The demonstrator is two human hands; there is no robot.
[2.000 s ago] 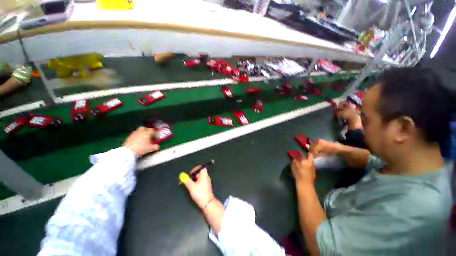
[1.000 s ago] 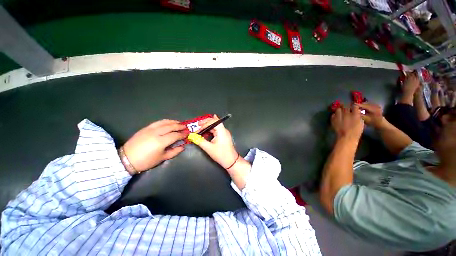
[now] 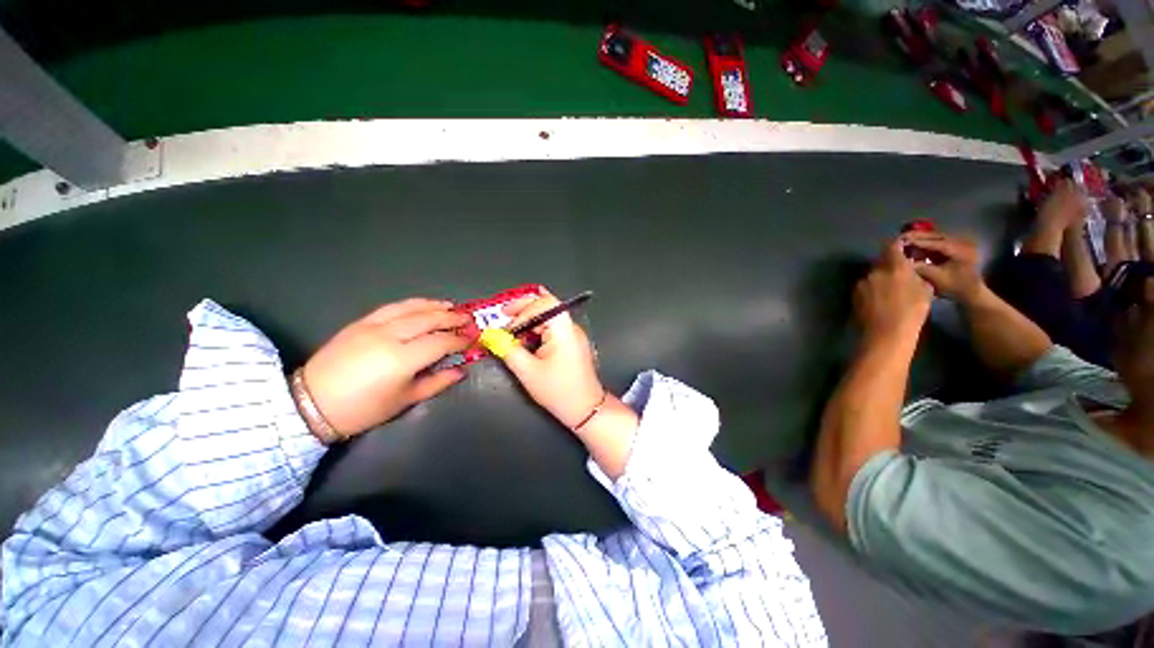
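Observation:
A red unit [image 3: 506, 301] with a white printed panel lies on the dark bench between my hands, largely covered by fingers. My left hand [image 3: 384, 367] holds its left side. My right hand [image 3: 557, 361] grips a pen-like tool [image 3: 554, 314] with a black shaft and a yellow section. The yellow section is over the unit's panel and the black shaft points up to the right. The tool's tip is too small to make out.
A white rail [image 3: 418, 139] separates the bench from the green belt [image 3: 316, 76], where several red units [image 3: 732, 79] lie. A grey post [image 3: 63, 108] stands at the upper left. A neighbour in a grey-green shirt [image 3: 1000, 487] works at the right with a red part [image 3: 920, 228].
My hands and the red unit stay nearly in place; the tool has tilted slightly. The belt units have shifted a little left and up in view. The neighbour's hands have come together.

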